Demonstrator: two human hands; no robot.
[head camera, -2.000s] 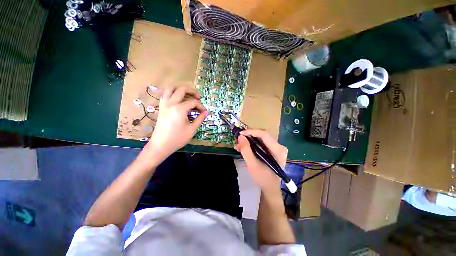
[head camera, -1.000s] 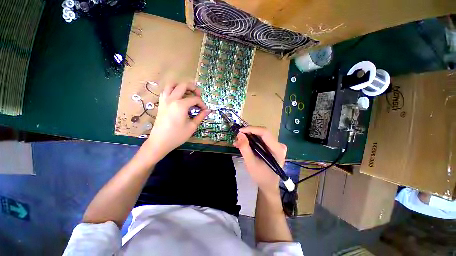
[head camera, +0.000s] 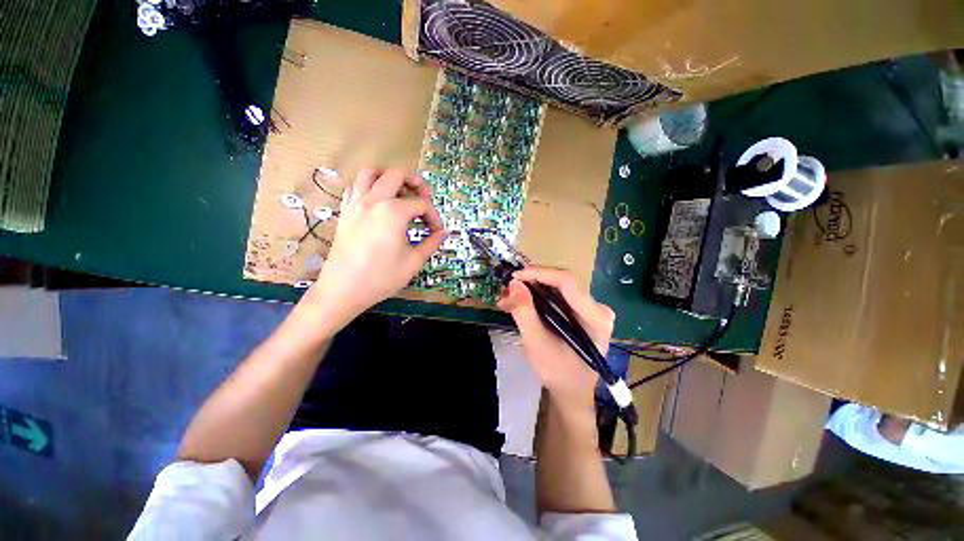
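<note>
The green PCB panel (head camera: 481, 148) lies flat on the tan cardboard sheet (head camera: 349, 95). My right hand (head camera: 557, 333) holds the black soldering iron (head camera: 566, 330) like a pen, its forked tip over the lower part of the panel. My left hand (head camera: 370, 238) is at the panel's left edge and pinches a small wired disc (head camera: 419, 230) between thumb and fingers, close to the iron tip. The exact contact at the tip is too small to tell. Several white wired discs (head camera: 291, 201) with dark leads lie on the cardboard left of my left hand.
A black box (head camera: 687, 243), a white solder reel (head camera: 795, 180) and a whitish jar (head camera: 671, 129) stand right. Loose rings (head camera: 624, 223) lie on the green mat. Large cartons (head camera: 867, 296) stand right and behind. Wire bundles (head camera: 217, 16) and stacked panels (head camera: 37, 116) are left. A person's white sleeve shows far right.
The camera view has shifted slightly. My hands stay at nearly the same place on the panel, with the iron tip still near my left fingertips.
</note>
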